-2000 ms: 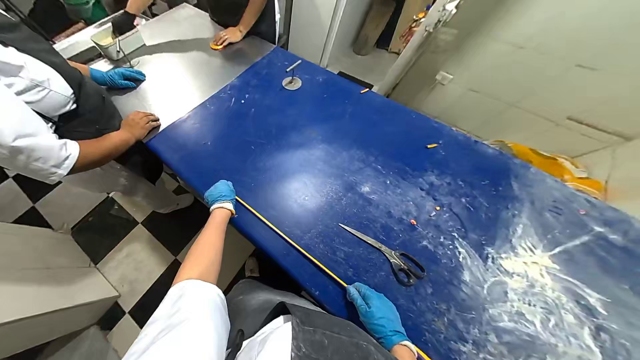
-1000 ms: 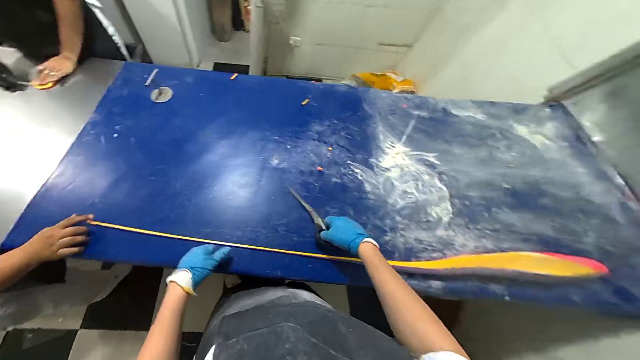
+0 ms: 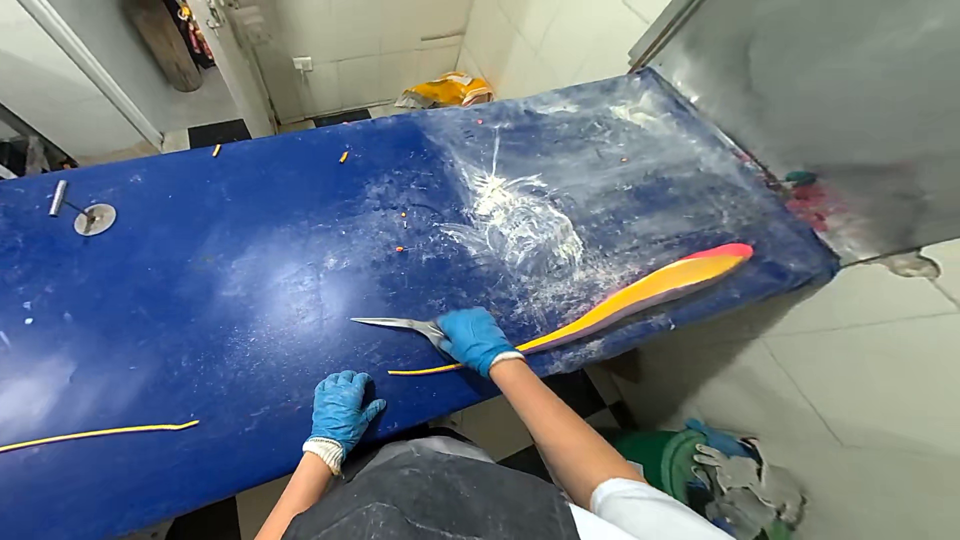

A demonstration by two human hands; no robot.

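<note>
My right hand (image 3: pixel 474 339), in a blue glove, grips a pair of metal scissors (image 3: pixel 401 324) by the handles, blades pointing left. Under and beside it runs a strip that widens at the right into a yellow, pink and purplish tapered piece (image 3: pixel 637 295) lying on the blue table (image 3: pixel 247 330); its thin tail ends just left of my right hand. My left hand (image 3: pixel 345 412), also gloved, rests on the table near the front edge, with nothing visible in it. A separate thin yellow strand (image 3: pixel 97 433) lies at the left, apart from my left hand.
White powder (image 3: pixel 525 225) is spread over the table's right half. A metal disc with a handle (image 3: pixel 95 220) lies at the back left, and small orange bits are scattered about. A grey metal panel (image 3: pixel 840 112) borders the right end. A green bin (image 3: pixel 660 457) stands below at the right.
One second ago the yellow strand was continuous under my left hand; now there is a gap between two lengths. My right hand holds the scissors, which lay loose two seconds ago. The view has swung right.
</note>
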